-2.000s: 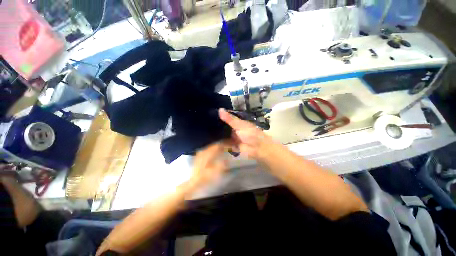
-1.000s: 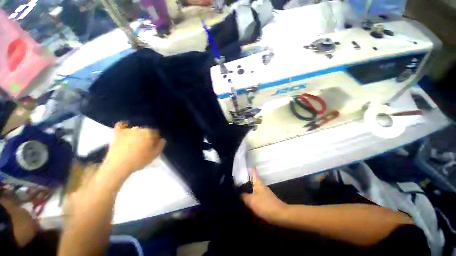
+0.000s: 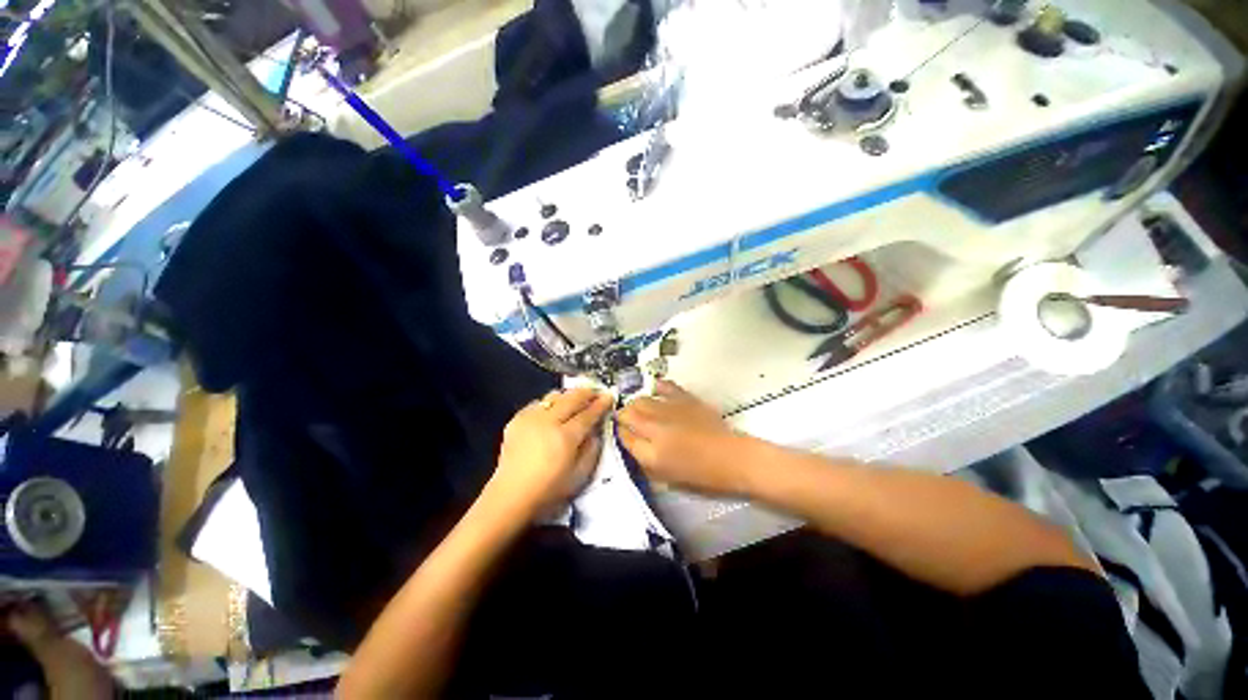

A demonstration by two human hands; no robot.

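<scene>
A dark garment (image 3: 370, 410) lies in a large heap left of the sewing machine (image 3: 767, 205). A white panel (image 3: 612, 506) with a narrow dark edge runs from the needle area down toward my body. My left hand (image 3: 554, 440) presses on the fabric just in front of the presser foot (image 3: 609, 362). My right hand (image 3: 673, 435) holds the fabric at the dark edge, close beside my left fingertips. The fabric edge under my fingers is mostly hidden.
Red and dark scissors (image 3: 825, 294) and snips (image 3: 871, 332) lie under the machine arm. A white disc (image 3: 1065, 317) with a brown-handled tool sits at the bed's right end. A blue machine part (image 3: 82, 513) and brown cardboard (image 3: 205, 458) are at left. Another person's arm (image 3: 62, 656) shows lower left.
My left hand has moved right from the dark garment, and my right hand up, so both meet at the presser foot. The white panel now lies before the needle. The view has moved closer.
</scene>
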